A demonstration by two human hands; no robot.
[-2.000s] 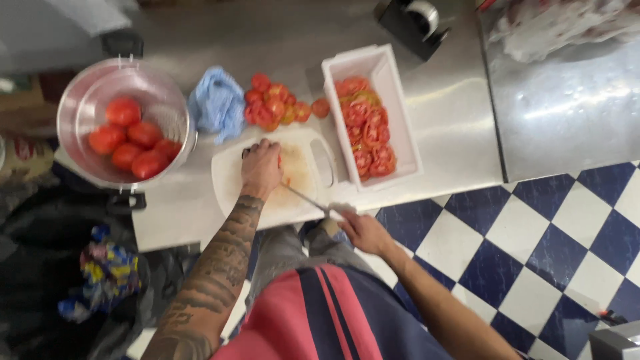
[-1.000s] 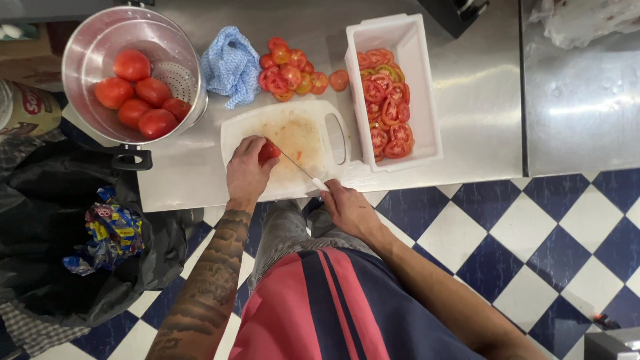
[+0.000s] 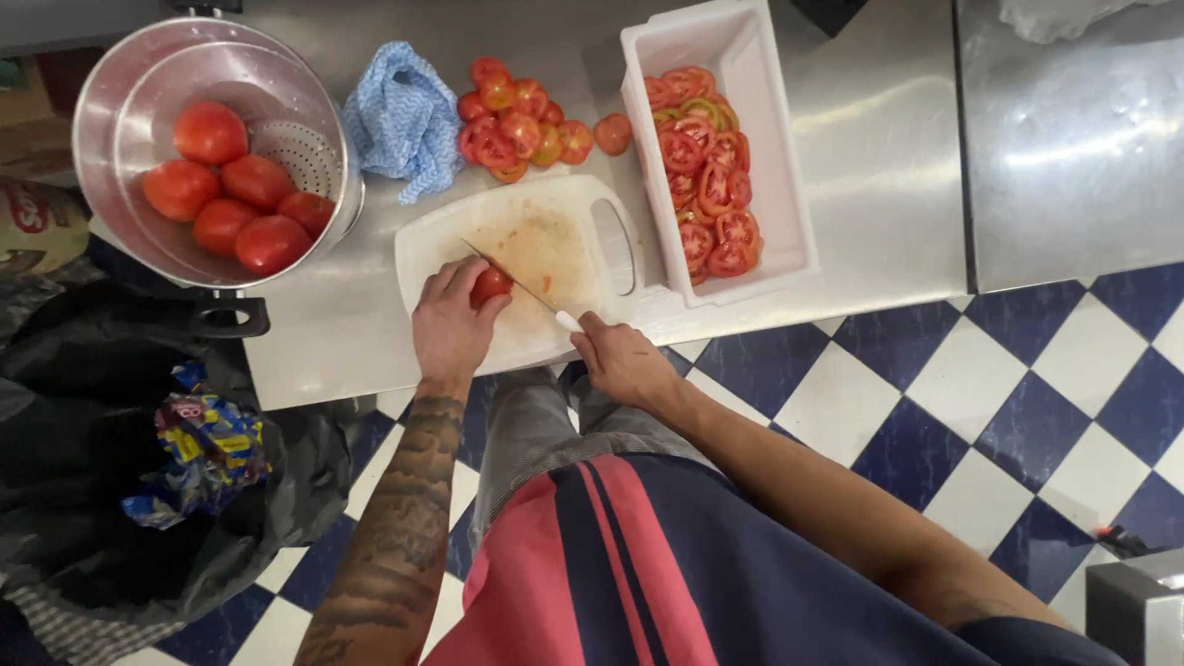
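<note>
My left hand [image 3: 455, 319] holds a red tomato [image 3: 490, 285] on the white plastic cutting board [image 3: 564, 217]. My right hand [image 3: 622, 359] grips the white handle of a kitchen knife [image 3: 568, 322], whose thin blade lies across the tomato's right side and points up and left. Juice and small bits mark the board. Behind it lies a pile of tomato end pieces [image 3: 521, 132], with one more piece [image 3: 612, 134] a little to the right. To the right of the board, a white plastic container [image 3: 782, 185] holds many tomato slices [image 3: 710, 185].
An aluminium colander pot [image 3: 102, 157] with several whole tomatoes [image 3: 211, 133] stands at the left. Beside it lies a crumpled blue cloth [image 3: 400, 120]. A black bin bag [image 3: 83, 407] with a crumpled wrapper [image 3: 208, 444] is below left. The steel counter's front edge runs just before me.
Two seconds ago my left hand lay over the middle of the board; it is now nearer the board's front left. The tomato shows more plainly under my fingers. The knife remains in my right hand.
</note>
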